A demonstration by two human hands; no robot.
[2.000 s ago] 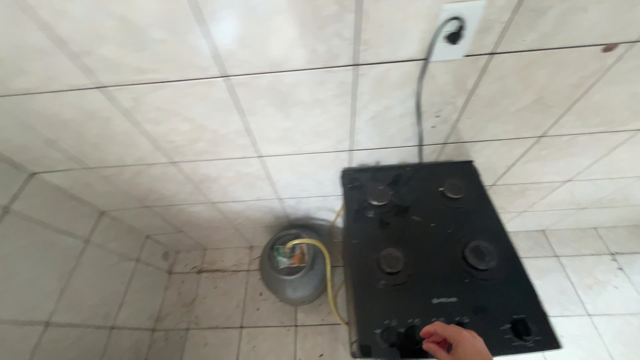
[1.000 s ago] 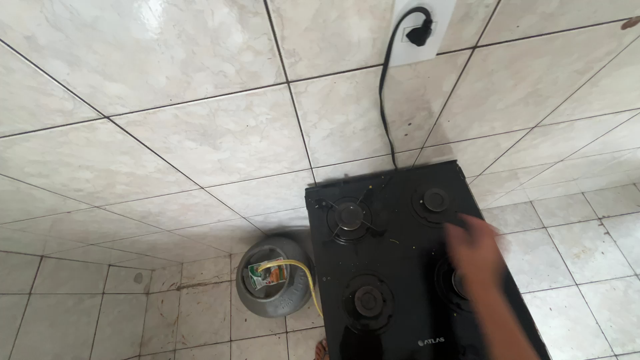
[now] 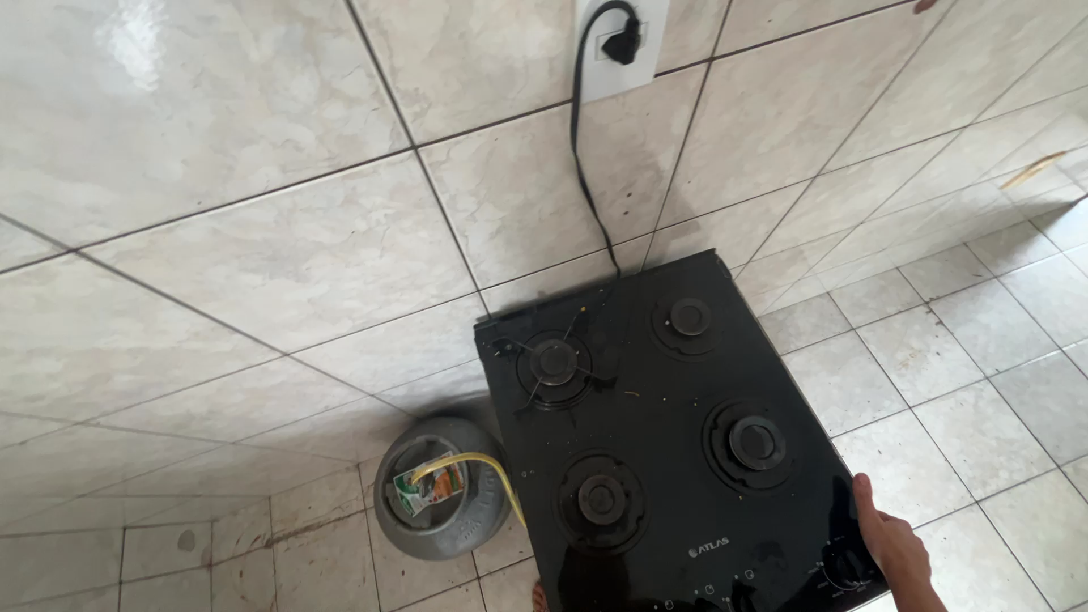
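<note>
A black Atlas gas stove (image 3: 659,408) with four burners stands against the tiled wall, seen from above. My right hand (image 3: 892,535) is at its front right edge, thumb along the side near a control knob (image 3: 846,568); the other fingers are mostly hidden. Only the rear left burner (image 3: 554,362) carries a wire pan support. At the stove's lower left side a small bit of skin shows; whether it is my left hand or a foot I cannot tell. Food crumbs and spots lie on the cooktop.
A grey gas cylinder (image 3: 484,518) with a yellow hose (image 3: 480,457) stands left of the stove, close to the wall. A black power cord (image 3: 578,144) runs from the wall outlet (image 3: 633,72) down behind the stove. Light tiles cover the floor (image 3: 909,382) on the right.
My right hand was over the front knobs, then above the right burners; now it is at the stove's front right edge. The view has moved closer to the stove.
</note>
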